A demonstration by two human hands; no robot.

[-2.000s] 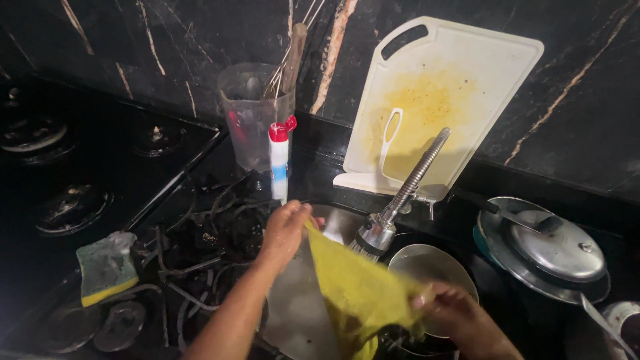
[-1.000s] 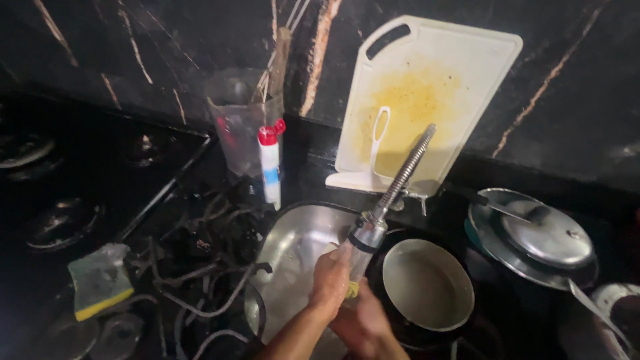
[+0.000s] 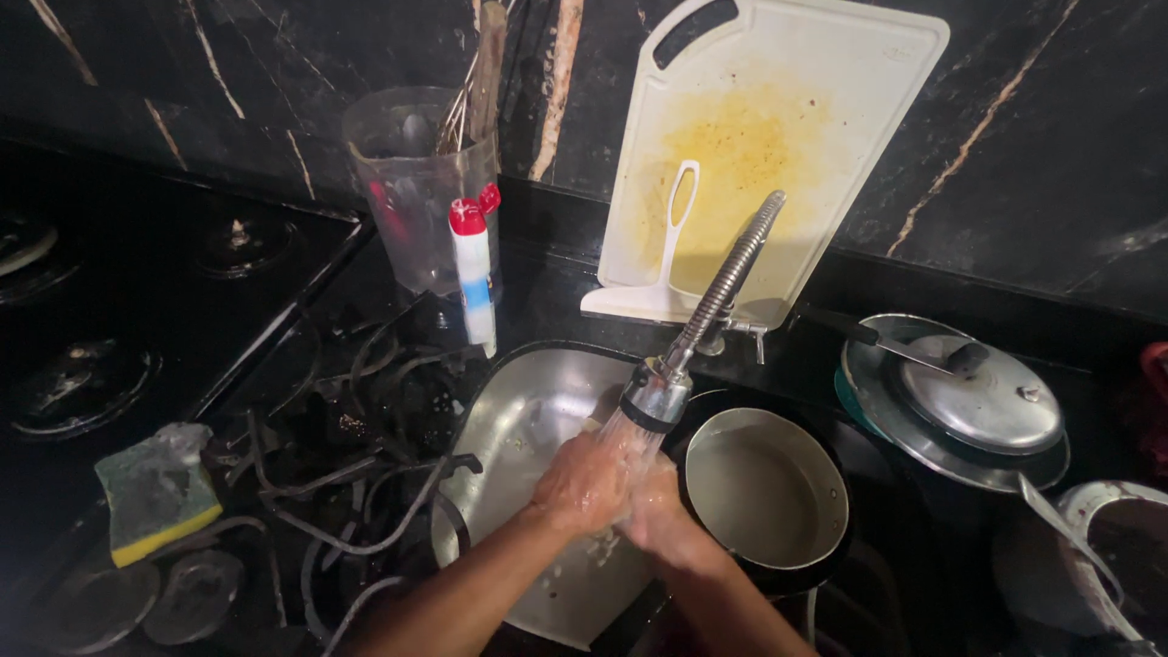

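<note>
Both of my hands are together under the running spray of the metal faucet head (image 3: 657, 394), over the steel sink basin (image 3: 534, 401). My left hand (image 3: 579, 484) lies across the front of my right hand (image 3: 652, 502), and water runs over both. The yellow cloth does not show in this view; whether it is between my palms is hidden. Close to the right of my hands stands a metal pot (image 3: 766, 488) holding cloudy liquid. The faucet's coiled hose (image 3: 730, 274) rises in front of a stained white cutting board (image 3: 776, 119).
Black stove grates (image 3: 365, 547) lie left of the sink, with a green and yellow sponge (image 3: 160, 497) beside them. A white bottle (image 3: 473, 274) and a plastic container (image 3: 420, 210) with utensils stand behind. A white squeegee (image 3: 630, 301) leans on the board. Right are a metal lid (image 3: 985, 401) and another pot (image 3: 1113, 502).
Two seconds ago the yellow cloth was spread between my hands; one second ago only a bit of it showed. My hands have come together under the faucet, and water now sprays over them.
</note>
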